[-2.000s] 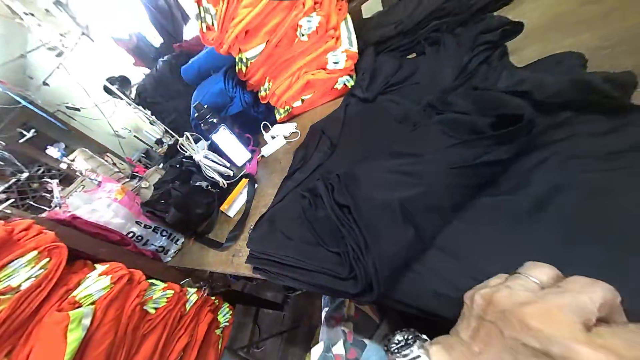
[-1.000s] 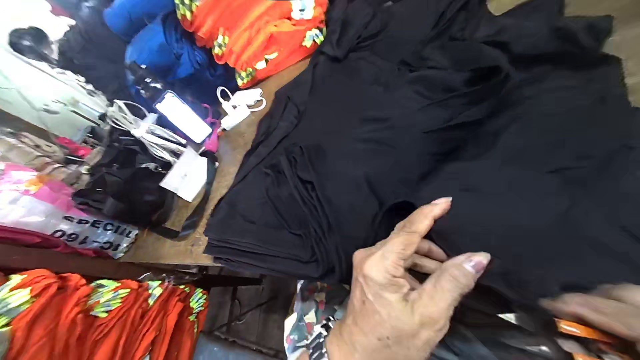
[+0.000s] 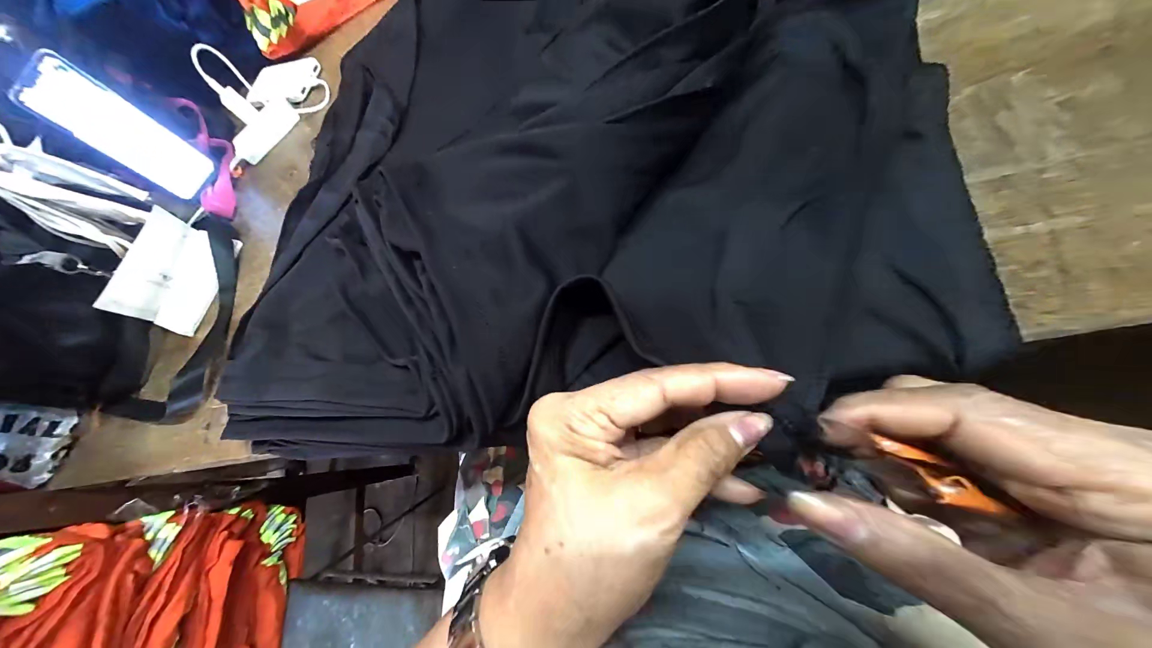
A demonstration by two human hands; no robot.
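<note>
Black fabric pieces [image 3: 504, 198] lie in a layered pile on a wooden table [image 3: 1053, 180], reaching its front edge. At that edge my left hand [image 3: 639, 459], with a watch or bracelet on the wrist, pinches a black fabric edge between thumb and fingers. My right hand [image 3: 954, 504] is just right of it, thumb and finger closing on the same black cloth. Inside the right palm sits an orange-handled tool [image 3: 954, 490], possibly thread snips; its blades are mostly hidden. Between the hands, details of the cloth are blurred.
A lit phone [image 3: 112, 124], white charger and cable [image 3: 265, 117], white paper tag [image 3: 166, 274] and black strap [image 3: 202, 333] lie on the left. Orange garments with yellow-green patterns [image 3: 180, 576] hang below the table edge at lower left. More orange cloth [image 3: 306, 22] is at the top.
The right hand, mostly out of view one second ago, has come in beside the left with the orange-handled tool. The view has shifted closer to the table edge.
</note>
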